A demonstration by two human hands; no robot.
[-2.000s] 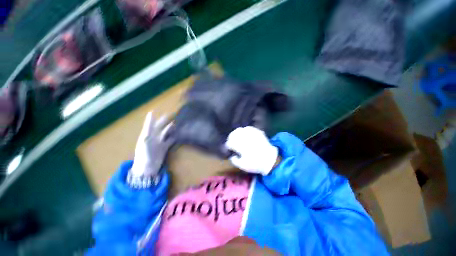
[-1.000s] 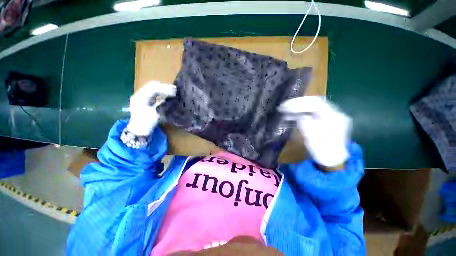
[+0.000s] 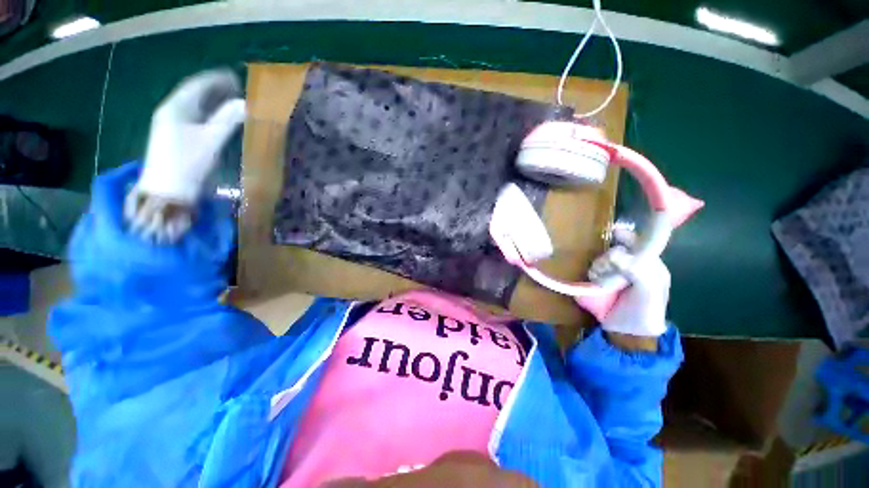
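Observation:
Pink and white cat-ear headphones [image 3: 564, 157] lie at the right of the tan cardboard pad, earcups to the left, partly over the dark dotted bag's right edge. My right hand [image 3: 634, 286], in a white glove, grips the headband near one cat ear. The dark dotted bag [image 3: 400, 162] lies flat on the pad [image 3: 262, 191]. A thin white cable [image 3: 619, 71] loops down from the top to the upper earcup. My left hand [image 3: 195, 133], gloved and slightly blurred, is raised beyond the pad's left edge, fingers curved apart, with nothing visible in it.
Another dark dotted bag [image 3: 834, 243] lies at the bench's right. A dark item [image 3: 29, 152] is at the far left. A pale rail [image 3: 429, 21] runs along the bench's back. An open brown carton [image 3: 729, 391] stands below the bench at right.
The pink headphones now show in my right hand over the pad. The dark bag has been laid flatter and my left hand has let it go and moved up and left.

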